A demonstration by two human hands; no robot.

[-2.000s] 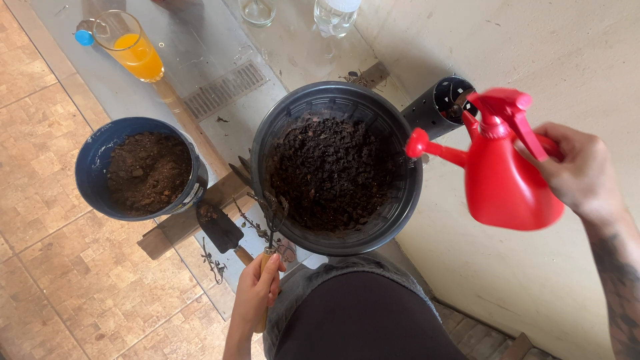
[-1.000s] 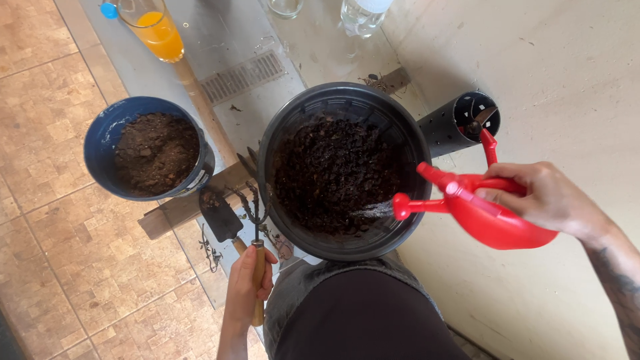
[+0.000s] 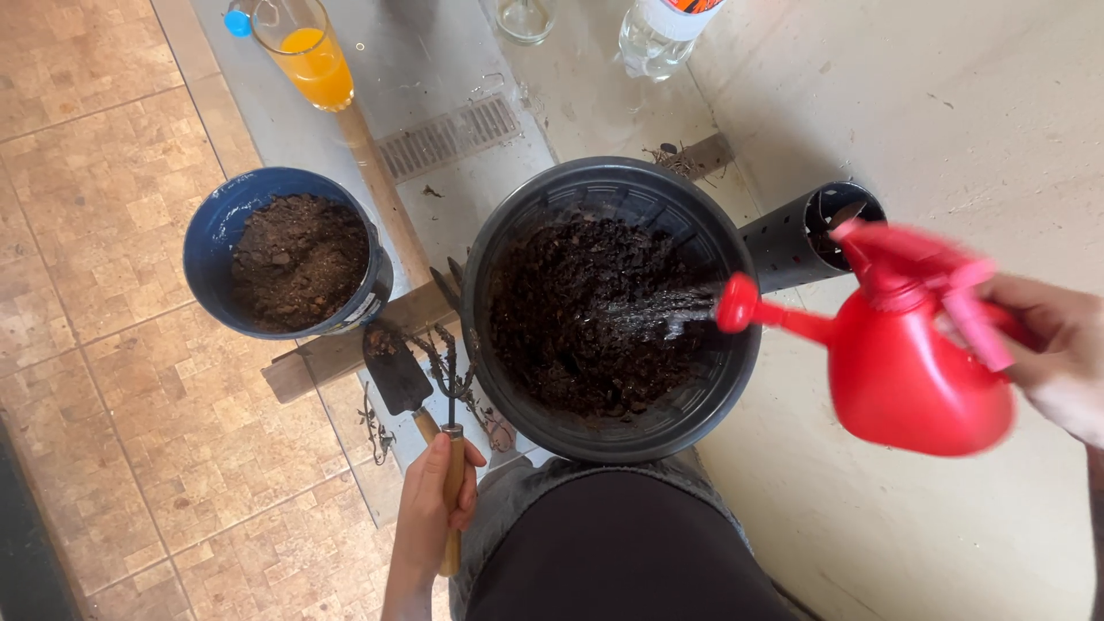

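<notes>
My right hand [image 3: 1048, 345] grips the handle of a red plastic watering can [image 3: 918, 379], slightly blurred. Water streams from its round rose over the dark soil [image 3: 595, 319] inside a large black plastic pot [image 3: 729, 397]. My left hand [image 3: 440, 492] is closed around the wooden handle of a small hand cultivator [image 3: 450, 371], whose soil-caked tines point away from me beside the pot's left wall. A hand trowel [image 3: 397, 371] with a dark blade lies just left of the cultivator, its handle partly hidden by my left hand.
A blue pot [image 3: 207, 276] of brown soil stands left. Beyond are a glass jug of orange liquid [image 3: 319, 73], a clear bottle [image 3: 660, 43] and a glass container [image 3: 526, 19]. A perforated black tube [image 3: 780, 246] lies behind the large pot, by the wall. Dry roots lie about.
Two seconds ago the watering can was held off to the right with no water visible; one second ago its rose was at the pot, pouring. The stream now reaches farther across the soil.
</notes>
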